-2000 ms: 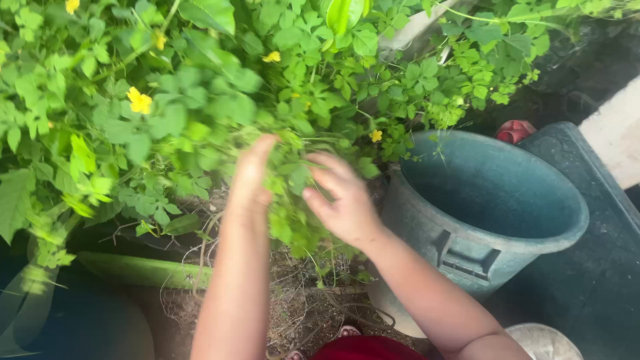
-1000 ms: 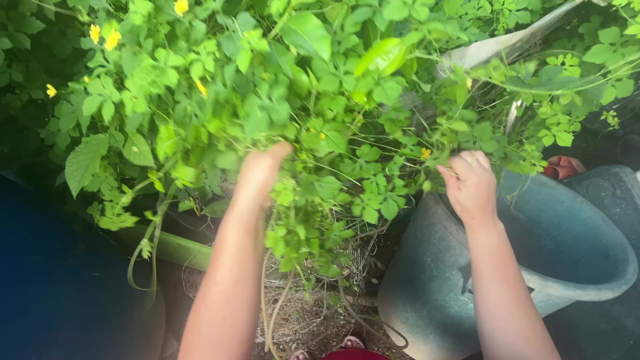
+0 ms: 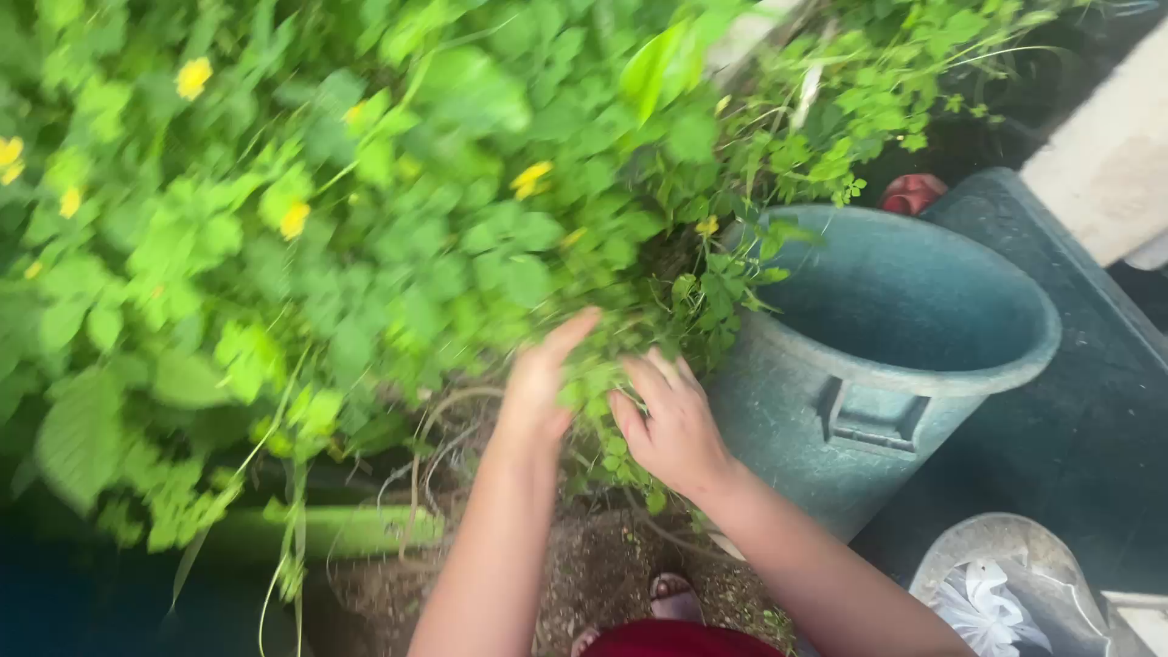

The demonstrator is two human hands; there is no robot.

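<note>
Leafy green vines [image 3: 401, 237] with small yellow flowers [image 3: 294, 219] fill the left and upper part of the head view. At the vines' lower edge, my left hand [image 3: 545, 379] touches the leaves, its fingers partly hidden and blurred. My right hand [image 3: 671, 420] is just to its right, fingers bent at a leafy sprig between the two hands. Whether either hand grips a stem cannot be told. Right of my right hand stands a large green-blue plastic bin [image 3: 862, 365], tilted in view, with some vine hanging over its near left rim.
A dark green lid or flat surface [image 3: 1022, 438] lies behind the bin, near a red object [image 3: 912, 193] and a pale slab [image 3: 1109, 146]. A round container holding a white plastic bag [image 3: 990, 607] is at lower right. A green bar [image 3: 347, 532] lies low left, above soil [image 3: 593, 566].
My right hand has moved left, away from the bin's rim, and is now close beside my left hand. The view has shifted, bringing the container with the white bag into sight.
</note>
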